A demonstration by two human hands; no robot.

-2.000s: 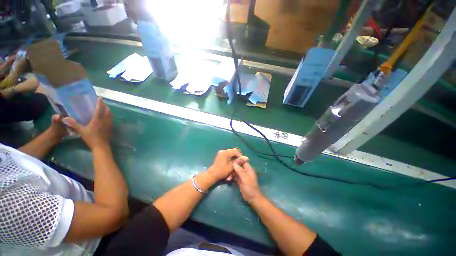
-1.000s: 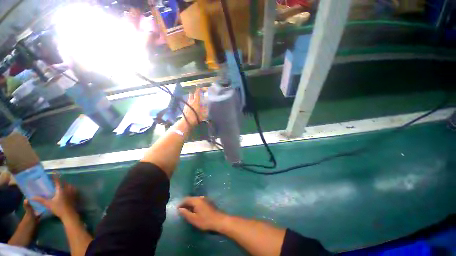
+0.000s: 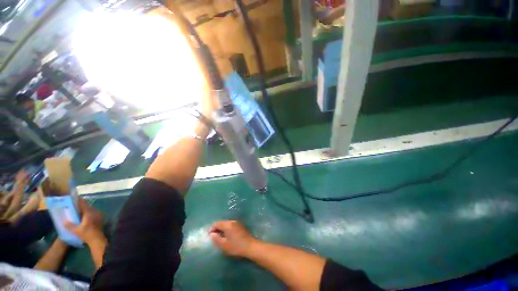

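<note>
My left arm reaches forward over the rail. My left hand [image 3: 209, 109] is partly washed out by lamp glare and partly behind the hanging grey cylindrical tool [image 3: 242, 149]; its fingers and any hold cannot be made out. My right hand [image 3: 232, 237] rests on the green bench top [image 3: 363, 238] with its fingers curled in and nothing visible in it. A light blue carton [image 3: 249, 108] lies or leans on the belt just behind the tool. Flat blue-white carton blanks [image 3: 109, 156] lie on the belt to the left.
A black cable [image 3: 369, 194] loops over the bench. A pale metal rail [image 3: 420, 138] and an upright post [image 3: 353, 79] stand ahead. A blue carton [image 3: 328, 77] stands behind the post. At left, a neighbouring worker holds an open carton [image 3: 63, 213]. Brown cartons [image 3: 264, 34] are behind.
From clasped over the bench, my hands have parted; my left has reached forward and up, my right stays low. The view has turned right. The hanging tool has swung and tilts differently.
</note>
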